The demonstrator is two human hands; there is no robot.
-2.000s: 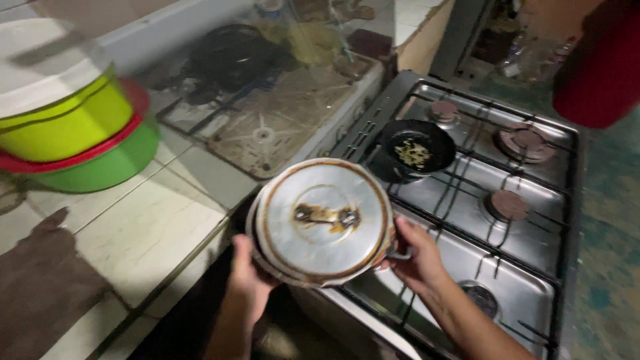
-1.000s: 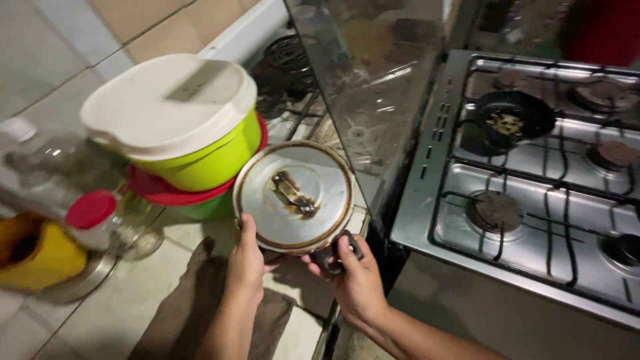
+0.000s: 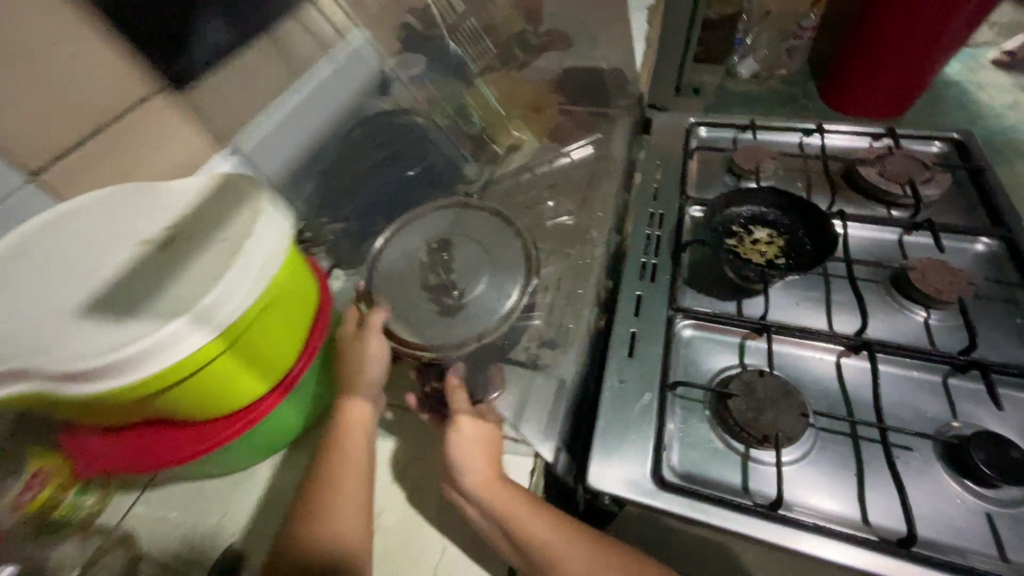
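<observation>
A round metal pot with a stained lid [image 3: 456, 276] is held between my two hands, left of the stove. My left hand [image 3: 364, 352] grips its left rim. My right hand [image 3: 464, 408] holds it at the near side, around the dark handle, which is partly hidden. The lid looks dim, seemingly seen through the clear glass panel [image 3: 552, 192] beside the stove. On the gas stove [image 3: 632, 344], a small black pan [image 3: 808, 228] holds pale chopped pieces, apart from my hands.
At the left stands a lime-green tub [image 3: 232, 344] with a white lid [image 3: 120, 248], above a red rim [image 3: 184, 436] and a green basin [image 3: 276, 424]. Behind the glass lies a dark round item [image 3: 392, 176]. A red container [image 3: 896, 56] stands beyond the stove.
Both hands have carried the lidded pot, first from near the stove to beside the tubs, then farther back along the counter, near the glass panel. The view has shifted.
</observation>
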